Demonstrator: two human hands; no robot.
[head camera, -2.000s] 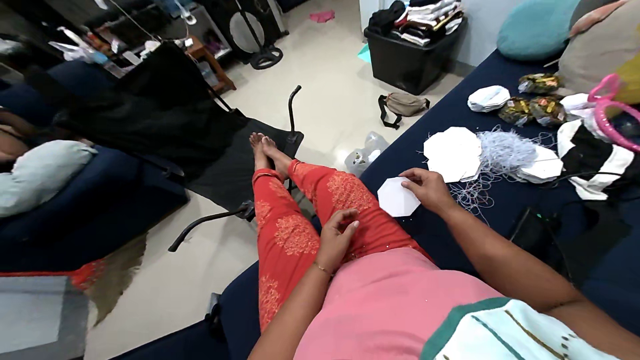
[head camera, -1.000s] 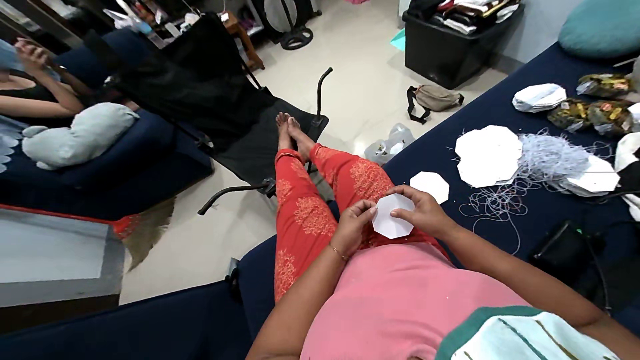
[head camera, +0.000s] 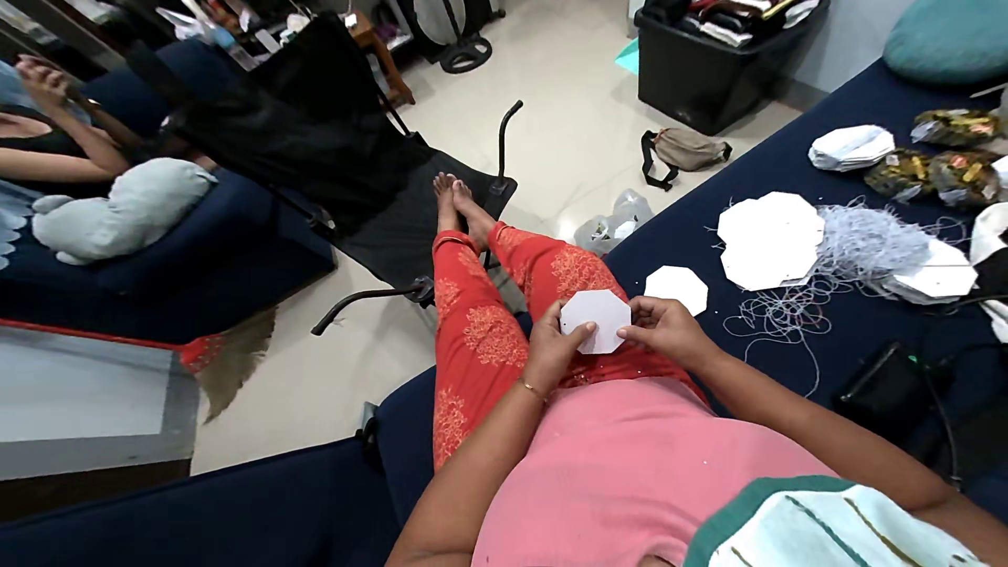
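Over my lap, a white octagonal paper piece (head camera: 596, 321) is gripped by its left edge in my left hand (head camera: 557, 340), thumb on top. At its right edge my right hand (head camera: 669, 327) pinches it between thumb and fingers. Another white octagonal piece (head camera: 678, 290) lies on the navy sofa just beyond my right hand. Farther right sit a stack of white octagons (head camera: 770, 239), a tangle of pale thread (head camera: 870, 240) and a second white stack (head camera: 937, 272) partly under the thread.
A folding chair with black fabric (head camera: 394, 189) stands ahead, my feet on it. Black bin (head camera: 709, 67), beige waist bag (head camera: 691, 150) and plastic bag (head camera: 618, 223) are on the floor. Wrapped packets (head camera: 965, 175) and a black device (head camera: 886, 390) lie at right. Another person sits at far left.
Two seconds ago my right hand was at a white octagon on the sofa and my left held none. Since one second ago, both hands have stayed on the piece over my lap.
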